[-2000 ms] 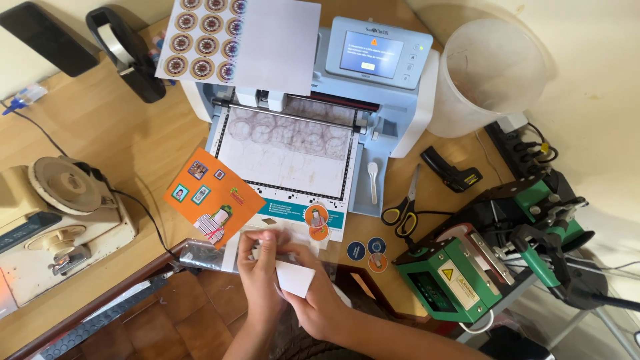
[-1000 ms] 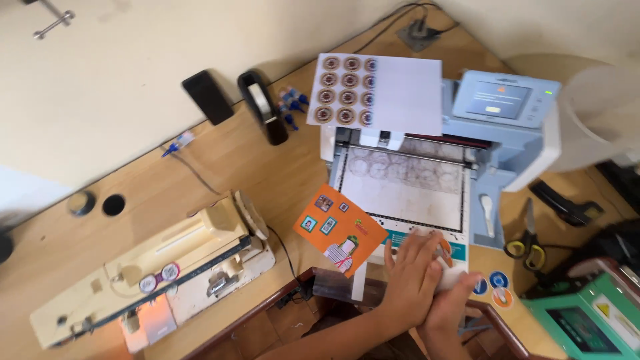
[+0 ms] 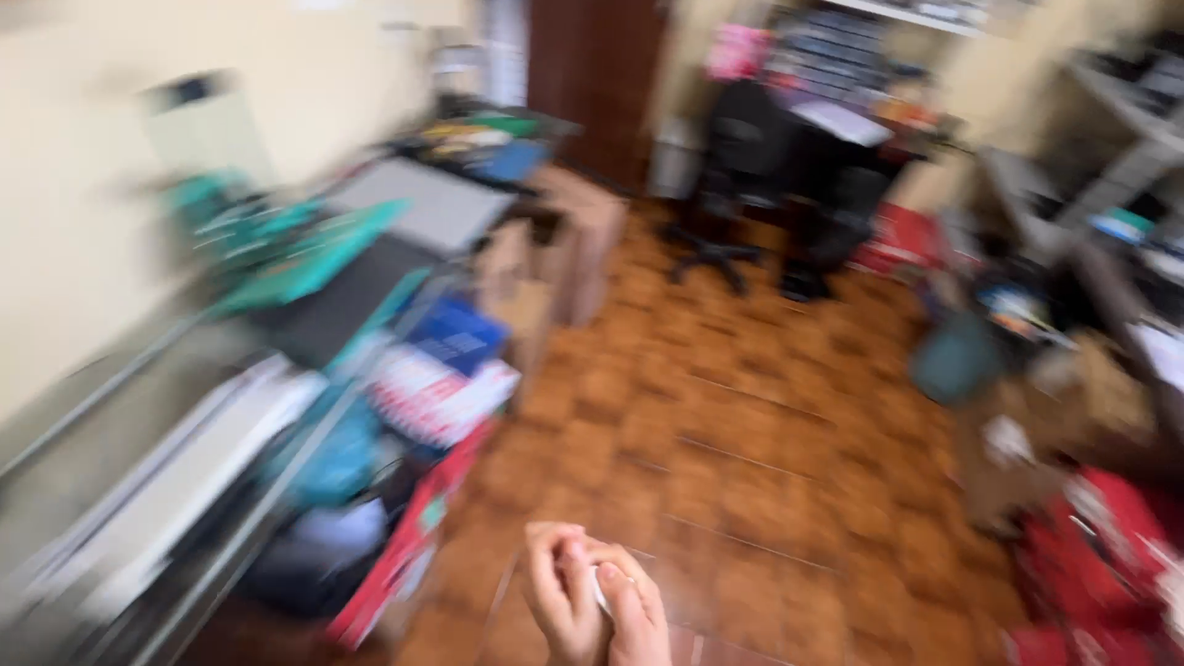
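My left hand [image 3: 555, 587] and my right hand [image 3: 634, 601] are pressed together low in the head view, above the tiled floor [image 3: 740, 444]. A small piece of something white [image 3: 601, 587] shows between the fingers, mostly hidden by them; it may be paper. Both hands are closed around it, and motion blur hides which fingers bear on it. Neither hand touches any furniture.
To the left stand a teal machine [image 3: 314, 259] and a metal-framed shelf [image 3: 305, 435] with bags and packs. A black office chair [image 3: 735, 139] is at a desk ahead, near a brown door [image 3: 592, 83]. Cardboard boxes [image 3: 1008, 435] and red bags [image 3: 1091, 555] line the right.
The view has swung away from the desk with the cutting machine to the room and floor. My hands, over the machine's front edge a second ago, are now clasped together above the floor.
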